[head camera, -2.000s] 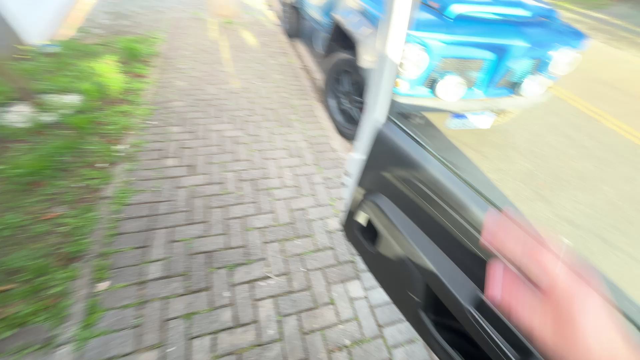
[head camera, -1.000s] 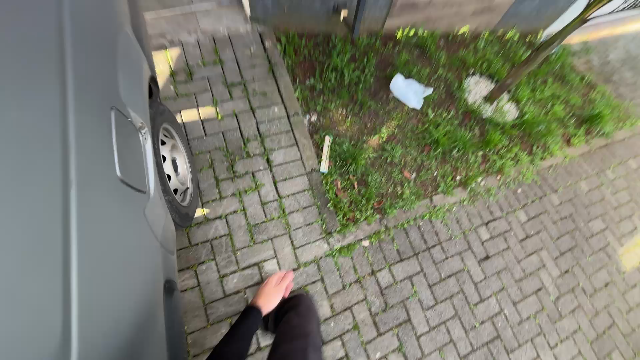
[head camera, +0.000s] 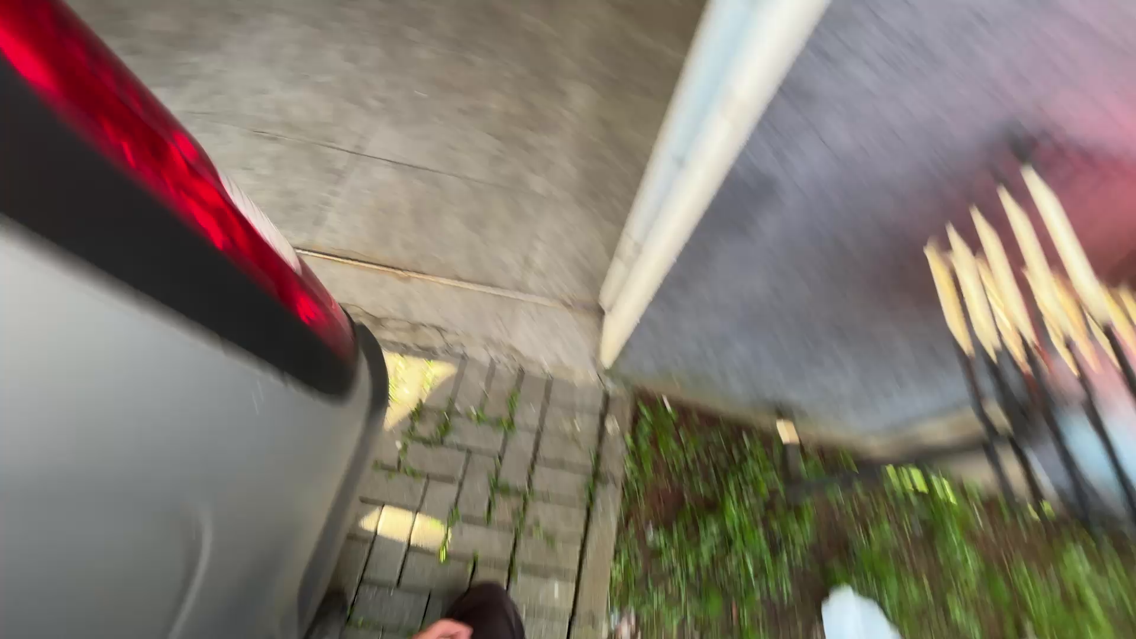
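Observation:
Only a small part of one hand, apparently my left hand (head camera: 445, 629), shows at the bottom edge, beside my dark-clad leg (head camera: 486, 611); its fingers are too cut off to read. My right hand is out of view. The grey body of a vehicle (head camera: 115, 461) fills the left side, with a long red tail light (head camera: 191, 186) above it and a dark bumper edge (head camera: 351, 479) along its corner. No contact between the hand and the vehicle is visible.
Brick paving (head camera: 479, 461) lies beside the vehicle and meets a concrete floor (head camera: 426, 195). A pale post (head camera: 701, 177) stands by a grey wall (head camera: 799, 266). Grass (head camera: 728, 515) with a white scrap (head camera: 856, 614) and a dark pointed fence (head camera: 1047, 399) are at the right.
The view has swung from a vehicle door and blue vehicle, past a rear wheel, to the tail light. The hand, seen more fully over the paving one second ago, is now mostly cut off.

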